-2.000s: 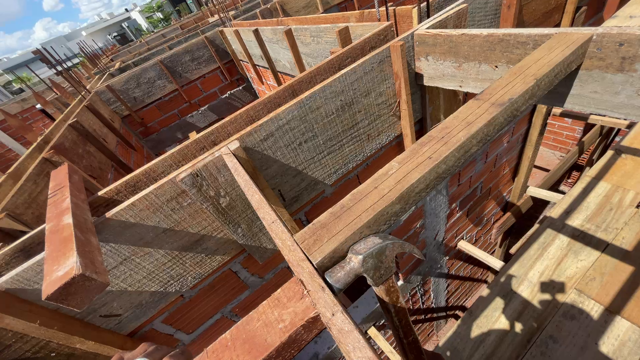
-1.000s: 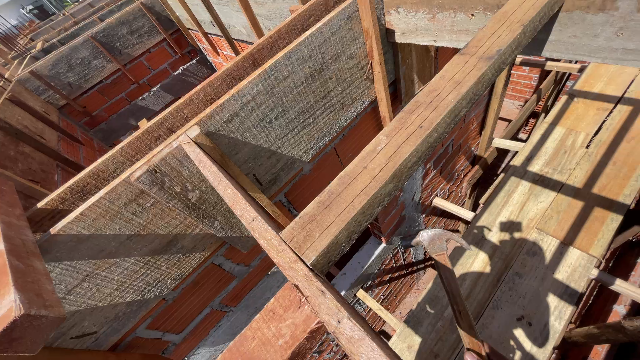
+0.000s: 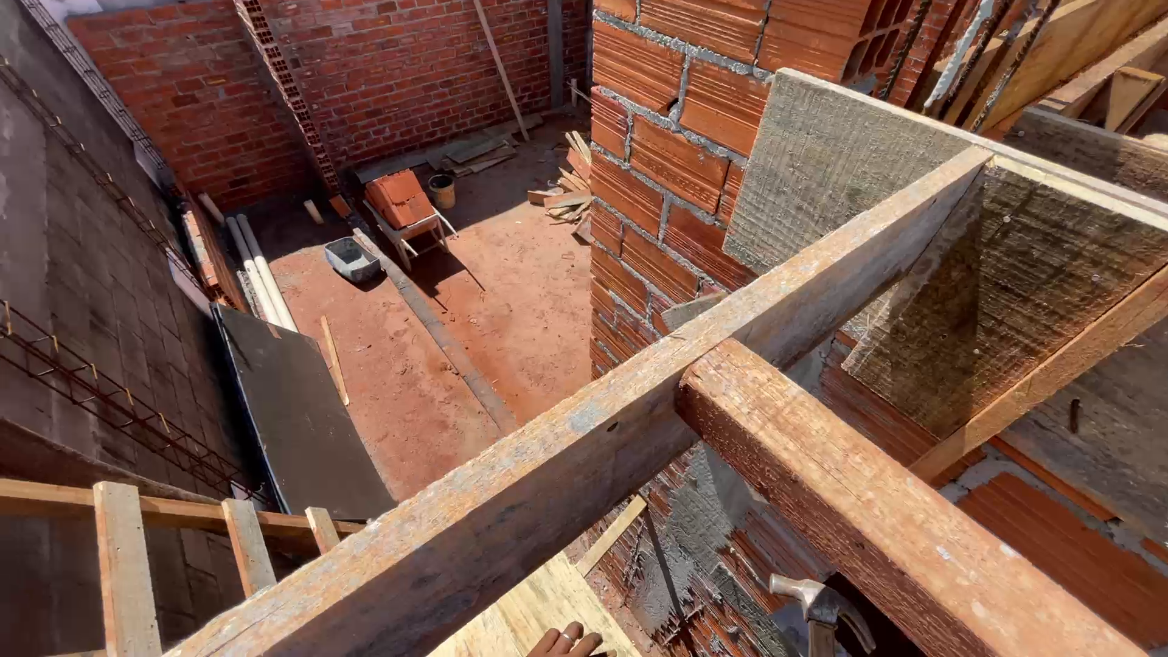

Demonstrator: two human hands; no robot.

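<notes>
At the bottom edge, the ringed fingers of my left hand [image 3: 566, 641] show slightly apart over a plywood board [image 3: 520, 610], with nothing seen in them. My right hand is out of view. A claw hammer [image 3: 821, 610] shows its head and upper handle at the lower right; the rest of the handle is cut off. Beside it, a thick reddish wooden beam [image 3: 876, 493] meets the side of a long, weathered timber [image 3: 584, 411]. That timber runs diagonally up to rough formwork boards [image 3: 1031, 274].
A hollow-brick wall [image 3: 675, 155] rises beyond the timber. Far below are a dirt floor [image 3: 529, 310], a mortar tub [image 3: 352, 260], a wheelbarrow with bricks [image 3: 400, 199] and scrap wood [image 3: 570, 187]. Wooden slats [image 3: 128, 566] and a dark panel [image 3: 297, 420] lie left.
The view has swung widely to a different side of the structure. The hammer stays low in the picture, and the fingers of my left hand now show at the bottom edge.
</notes>
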